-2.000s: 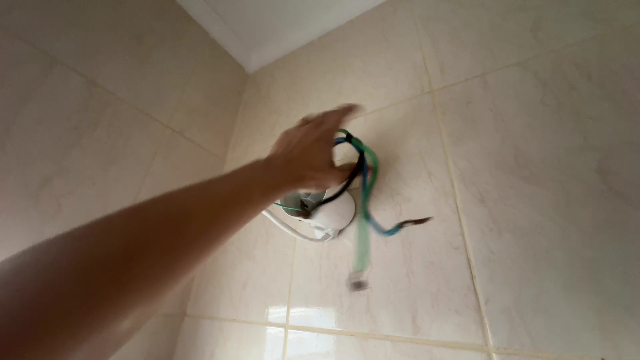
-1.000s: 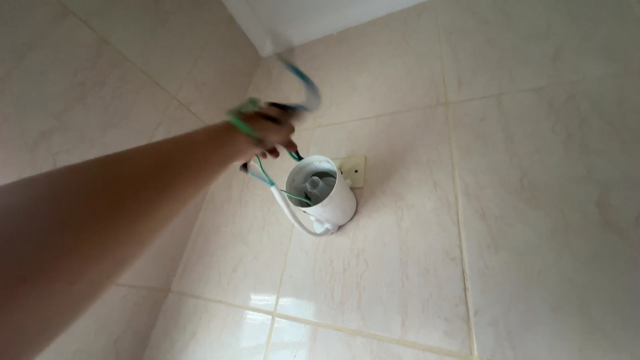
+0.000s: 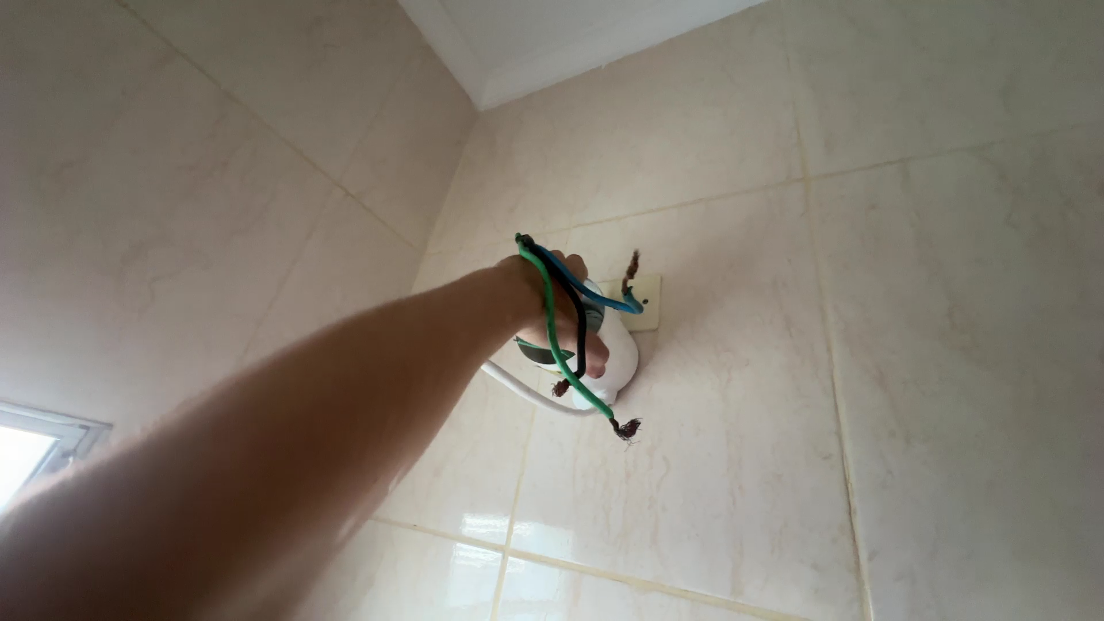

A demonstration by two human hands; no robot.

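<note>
My left hand (image 3: 561,302) reaches up from the lower left and is closed around the upper part of a white round plastic housing (image 3: 619,349) on the tiled wall, covering much of its opening. Its thumb lies across the front; the fingertips are partly hidden. Over the wrist and back of the hand hang a green wire (image 3: 552,323), a black wire (image 3: 581,332) and a blue wire (image 3: 595,296), each with a bare, frayed copper end. A thin green wire shows at the housing's dark opening. My right hand is out of view.
Behind the housing is a cream wall plate (image 3: 647,304) with a screw. A white hose or cable (image 3: 526,392) curves beneath the housing. Beige marble-look tiles (image 3: 949,345) meet in a corner under the white ceiling (image 3: 552,34). A window frame (image 3: 82,431) shows at the lower left.
My left hand has moved from the upper left of the housing onto it. The loose wires, blurred a second ago, now drape over the wrist and hang to the right.
</note>
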